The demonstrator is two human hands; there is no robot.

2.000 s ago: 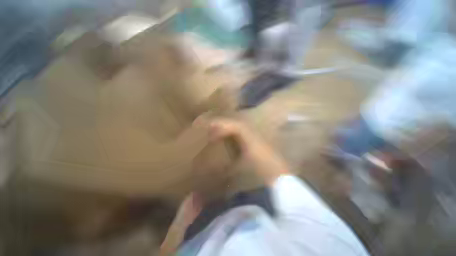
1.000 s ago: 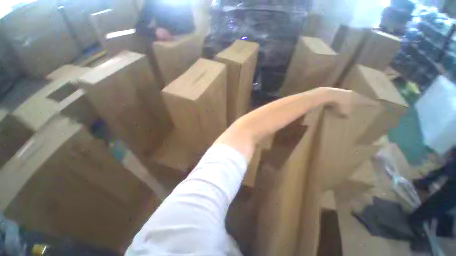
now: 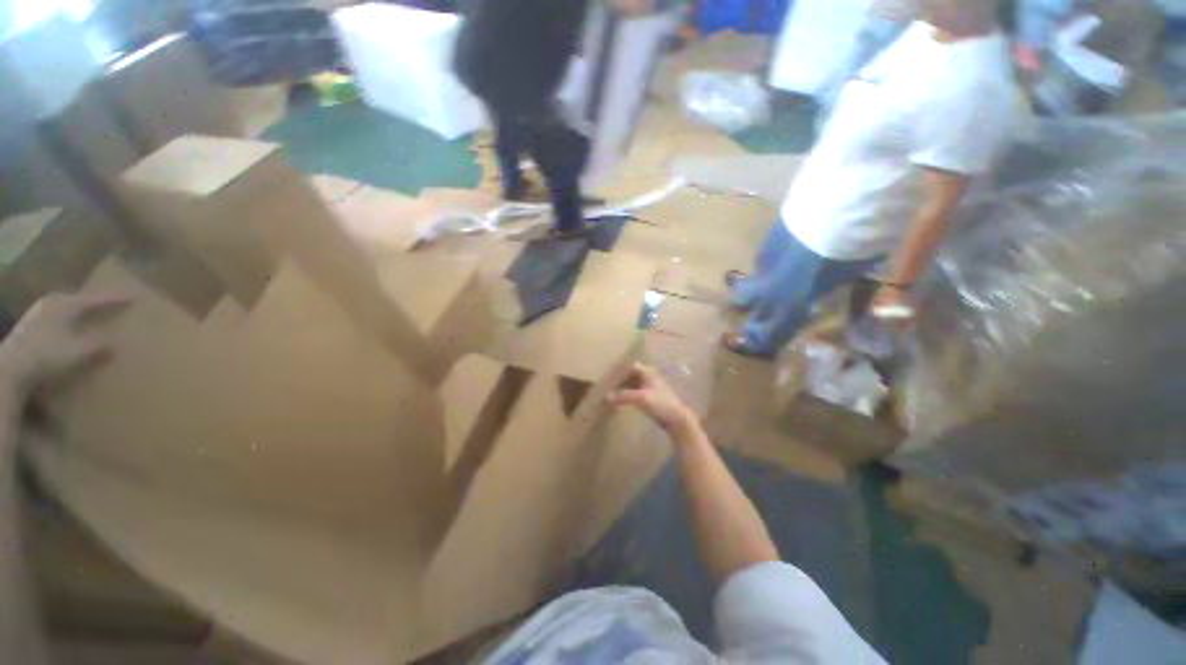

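Observation:
A large brown outer carton (image 3: 260,429) lies tilted across the left and centre, its broad panel towards me. Its end, with flaps (image 3: 572,318) spread and dark gaps between them, faces away near the middle. My right hand (image 3: 650,394) is at the flap edge, fingers bent and closed on the board. My left hand (image 3: 65,348) is blurred and cut off by the left edge; its fingers are apart against the panel. The inside of the carton is mostly hidden.
Upright brown cartons (image 3: 202,166) stand at upper left. A person in a white shirt (image 3: 897,143) stands at upper right beside an open box (image 3: 839,409). Another person in dark clothes (image 3: 520,78) stands at the top. A film-wrapped stack (image 3: 1067,312) is at right. Flattened cardboard and sheets cover the floor.
The view has swung away from the row of upright cartons. My right hand is now at a flap edge near the centre, and my left hand has come into view at the left.

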